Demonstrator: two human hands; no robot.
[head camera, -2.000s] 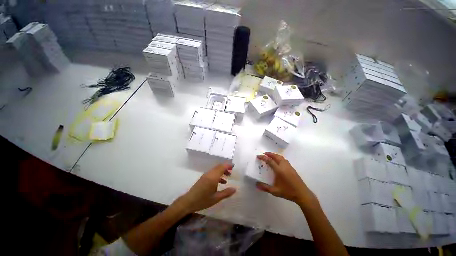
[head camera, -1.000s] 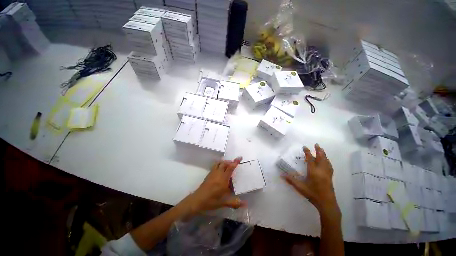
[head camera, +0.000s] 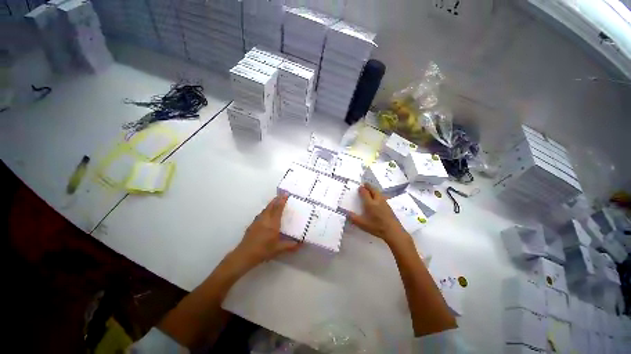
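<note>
Small white retail boxes (head camera: 296, 220) stand in a tight block in front of me. My left hand (head camera: 264, 231) is against the block's left side, fingers at the side and thumb at the front edge. My right hand (head camera: 376, 213) holds one white box (head camera: 351, 200) by its right side, touching the right end of the block's middle row. An open box (head camera: 322, 160) with a recess sits behind the block. Several boxes with round yellow-gold stickers (head camera: 426, 168) lie loosely to the right. Another stickered box (head camera: 451, 285) lies partly behind my right forearm.
Tall stacks of white boxes (head camera: 297, 90) and a black cylinder (head camera: 366, 92) stand at the back. Black cables (head camera: 169, 105) and yellow-edged sheets (head camera: 151, 177) lie left. A clear bag with yellow items (head camera: 405, 119) lies behind. More boxes (head camera: 524, 314) fill the right side.
The box near my left hand at the table front is gone from there; a box is now in my right hand at the block. Both hands have moved to the block, and the view has shifted.
</note>
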